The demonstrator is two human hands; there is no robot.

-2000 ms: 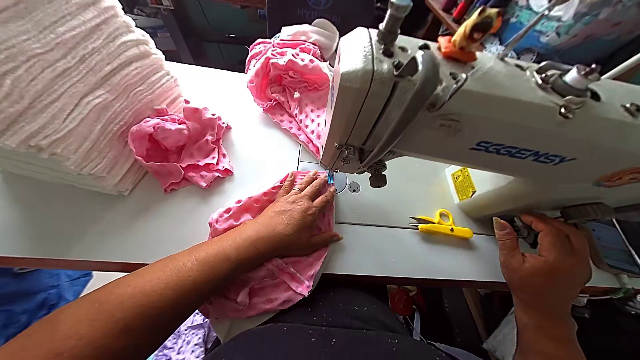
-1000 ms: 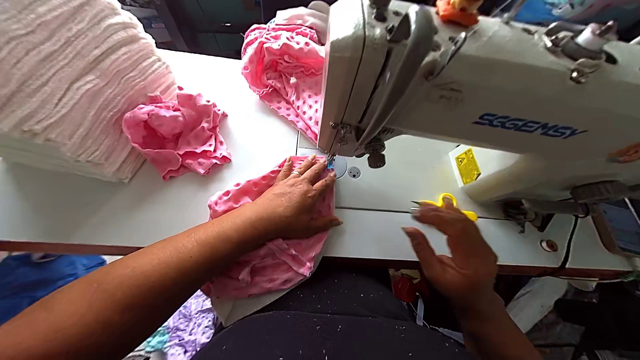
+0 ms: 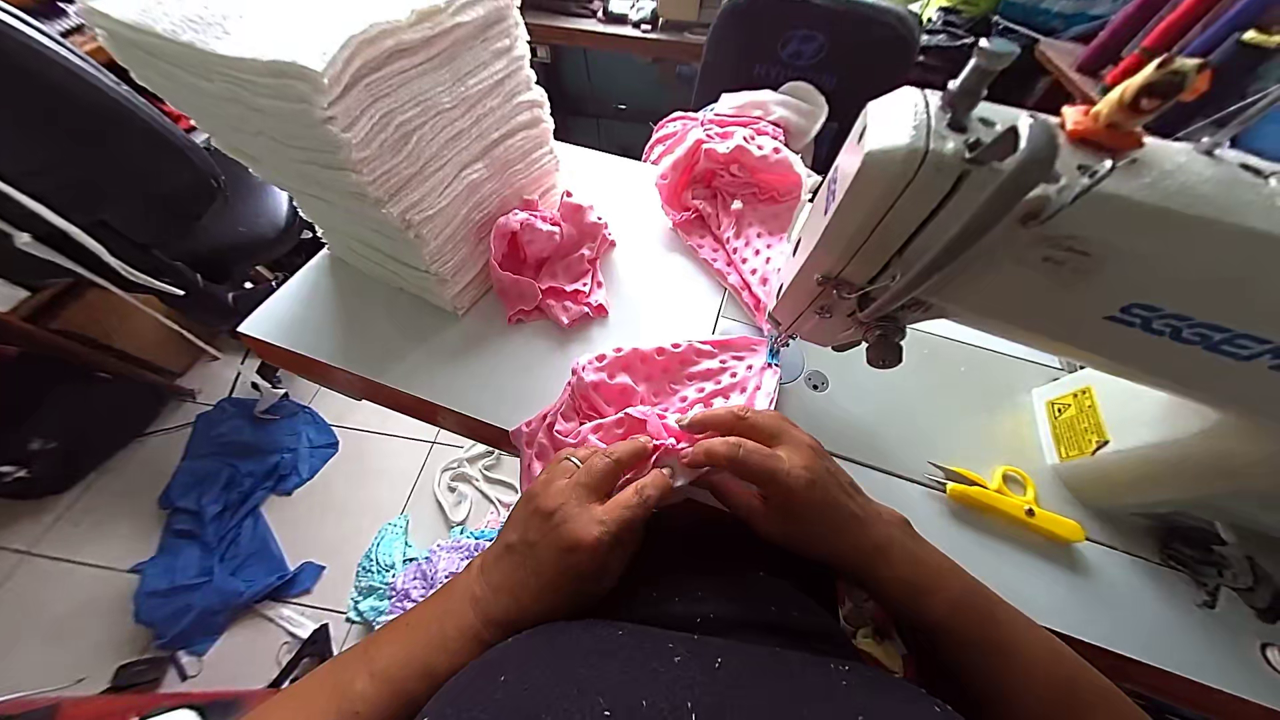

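Observation:
Pink dotted fabric (image 3: 660, 380) lies at the sewing machine (image 3: 1050, 230), its upper right corner under the presser foot (image 3: 775, 348). At the fabric's near edge, my left hand (image 3: 580, 515) pinches a gathered fold between thumb and fingers; a ring is on one finger. My right hand (image 3: 775, 470) grips the same edge just to the right, fingertips close to the left ones. More pink dotted fabric (image 3: 735, 200) is bunched behind the needle area. Yellow thread snips (image 3: 1015, 503) rest on the machine bed, right of my right hand.
A tall stack of white cloth (image 3: 430, 150) stands on the table (image 3: 370, 340) at the left, beside a crumpled pink piece (image 3: 553, 262). Blue fabric (image 3: 230, 520) and purple and teal cloth (image 3: 425, 575) lie low at the left. A dark chair back (image 3: 805, 60) is behind the table.
My right hand has come from the machine's right side, past the snips, to the pink fabric. My left hand has moved from beside the presser foot to the near edge. The view has shifted left.

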